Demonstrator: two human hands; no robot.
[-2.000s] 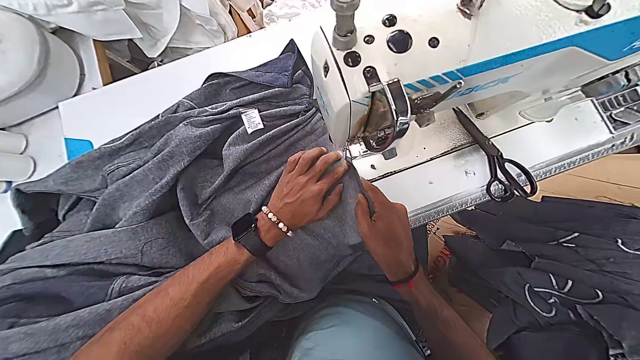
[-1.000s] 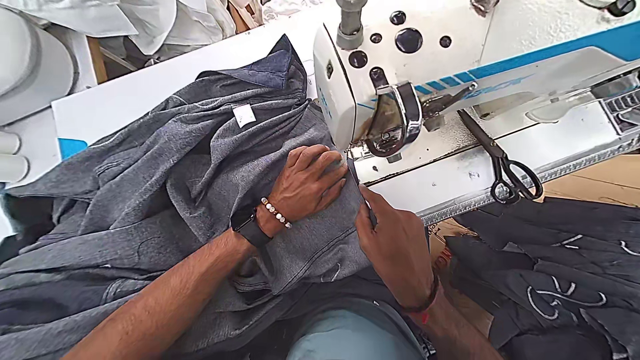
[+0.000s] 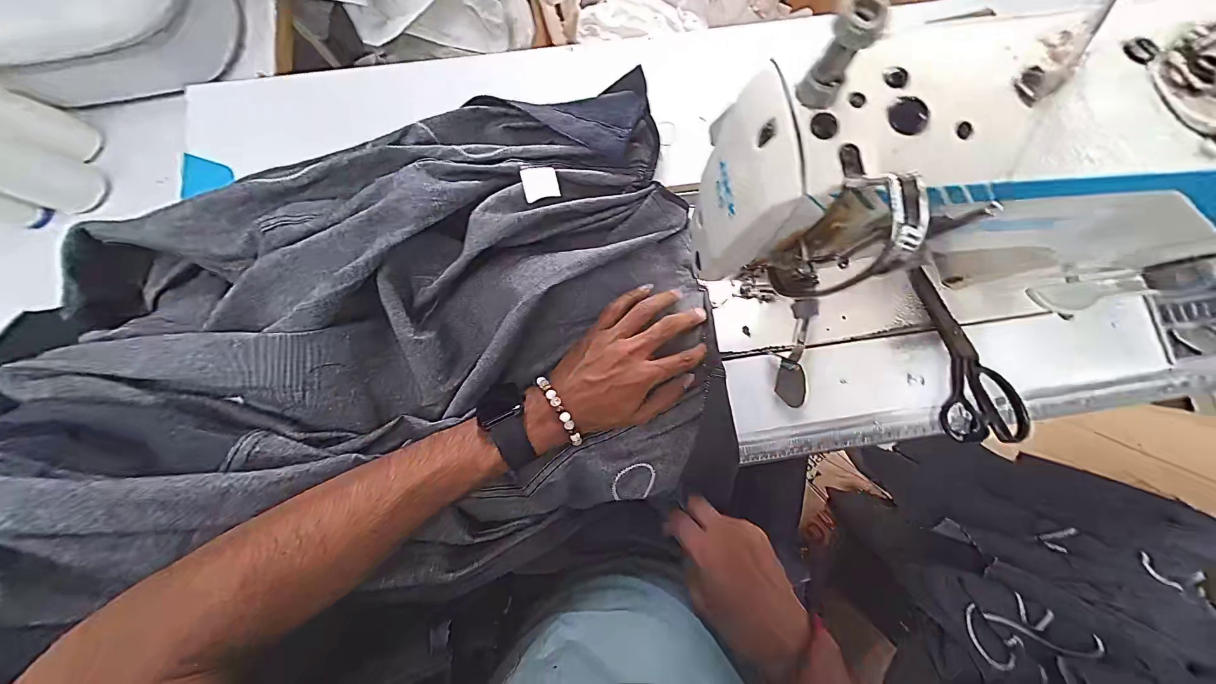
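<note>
A dark gray knit garment (image 3: pixel 380 275) with a small white label (image 3: pixel 541 184) lies bunched across the sewing table, its right edge beside the needle area of an industrial sewing machine (image 3: pixel 950 171). My left hand (image 3: pixel 632 366) rests flat on the cloth with spread fingers, just left of the presser foot. A watch and a beaded bracelet are on that wrist. Lower down, my right hand (image 3: pixel 736 570), slightly blurred, pinches the garment's near edge above my lap. Black-handled scissors (image 3: pixel 983 389) lie on the machine bed to the right.
A heap of dark cloth pieces with white thread or drawstrings (image 3: pixel 1035 570) lies at the lower right, by cardboard (image 3: pixel 1121 456). White fabric (image 3: pixel 446 28) is piled behind the table (image 3: pixel 285 114). White thread cones or rolls (image 3: pixel 47 161) stand at the far left.
My right hand has moved from beside the needle area down toward my lap, along the cloth's edge. The left hand's fingers have spread on the cloth. The view has shifted.
</note>
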